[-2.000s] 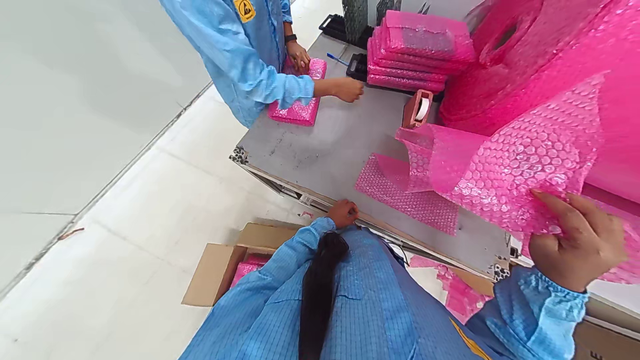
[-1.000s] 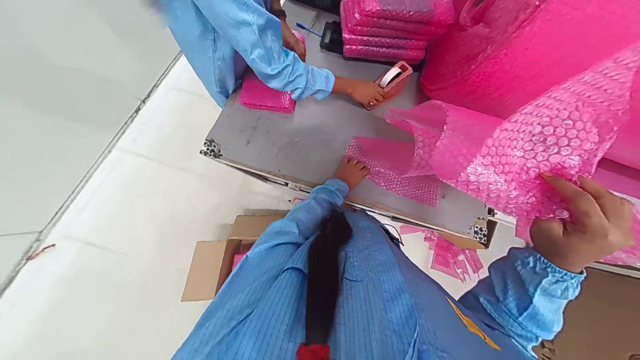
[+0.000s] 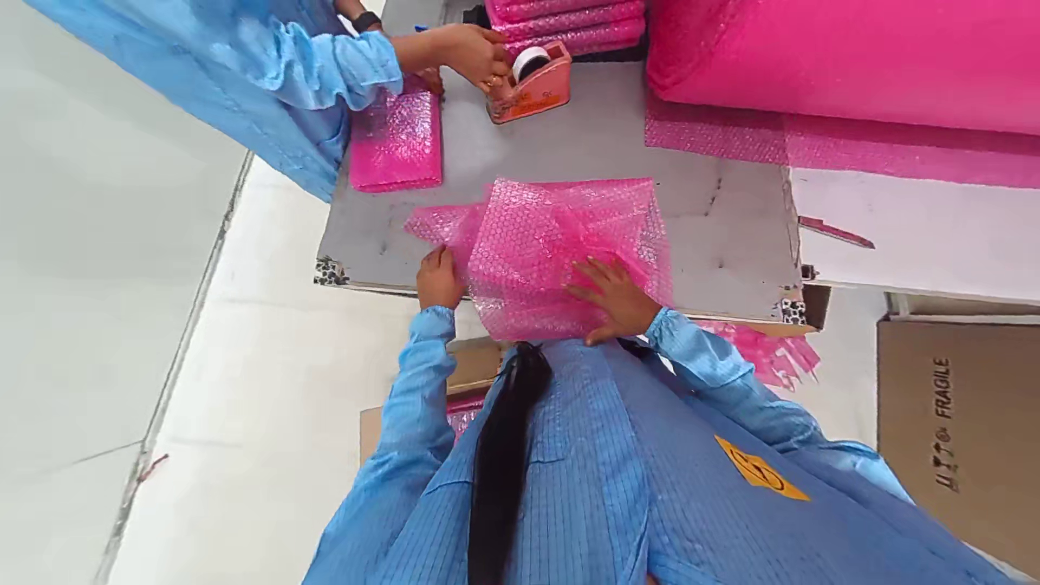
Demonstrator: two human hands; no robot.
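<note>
A loose, folded piece of pink bubble wrap [image 3: 528, 252] lies at the front edge of the grey worktable [image 3: 699, 236], partly over the edge. My left hand [image 3: 439, 279] is at its left side, the fingertips at the wrap's edge; whether they pinch it is hard to tell. My right hand [image 3: 616, 301] rests on the right part of the wrap with its fingers spread. Behind, a co-worker's hand [image 3: 475, 55] touches a red tape dispenser [image 3: 532, 85]. A pink wrapped packet [image 3: 396, 145] lies beside it, near the co-worker's other hand.
A large roll of pink bubble wrap [image 3: 845, 57] occupies the back right, its loose strip [image 3: 715, 130] along the table. Stacked pink packets [image 3: 569, 20] stand at the back. A red-handled cutter [image 3: 837, 231] lies at right. Cardboard boxes [image 3: 959, 439] stand below the table.
My right hand has come down from the raised sheet at the right onto the wrap before me. The sheet now lies apart from the roll. The co-worker's hand and the tape dispenser are nearer the pink packet.
</note>
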